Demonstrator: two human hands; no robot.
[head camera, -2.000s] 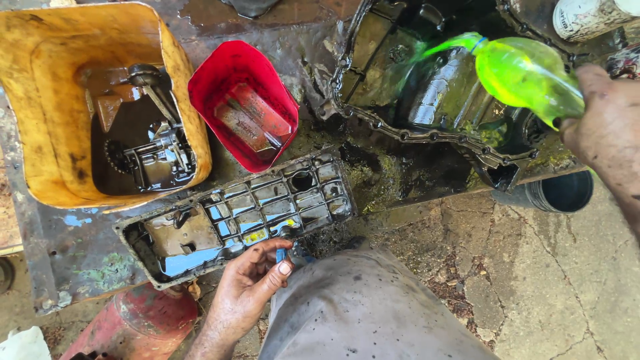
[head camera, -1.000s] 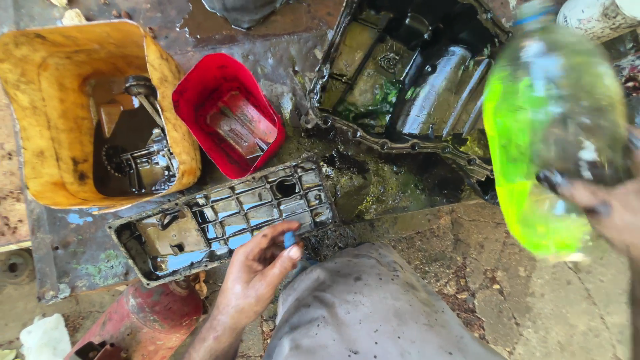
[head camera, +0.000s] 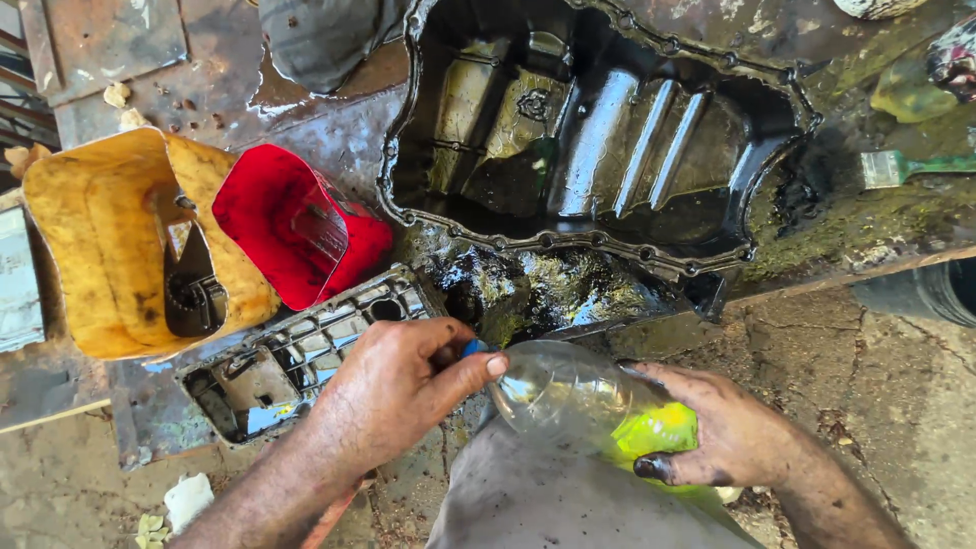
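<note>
A clear plastic bottle [head camera: 560, 389] with bright yellow-green liquid in its lower part lies across my lap, its neck toward the left. My right hand [head camera: 709, 427], with dark grime on its fingertips, grips it around the lower half. The fingers of my left hand [head camera: 412, 381] hold a blue bottle cap [head camera: 474, 348] at the bottle's mouth; whether it is seated on the neck I cannot tell. Beyond the bottle lies a wet, oily engine oil pan [head camera: 598, 240] with a bolt-hole flange. A ribbed metal cover [head camera: 236, 396] lies partly behind my left hand.
At the left stand a cut yellow plastic container [head camera: 107, 252] holding metal parts and a cut red container [head camera: 267, 221]. A paintbrush [head camera: 892, 168] lies at the right on the oily workbench [head camera: 854, 236]. A dark bucket [head camera: 926, 293] is below the bench edge; a dark cloth-like item [head camera: 320, 38] lies behind.
My right hand has brought the bottle from over the oil pan at the upper right down to my lap. My left hand has met the bottle's mouth with the blue cap.
</note>
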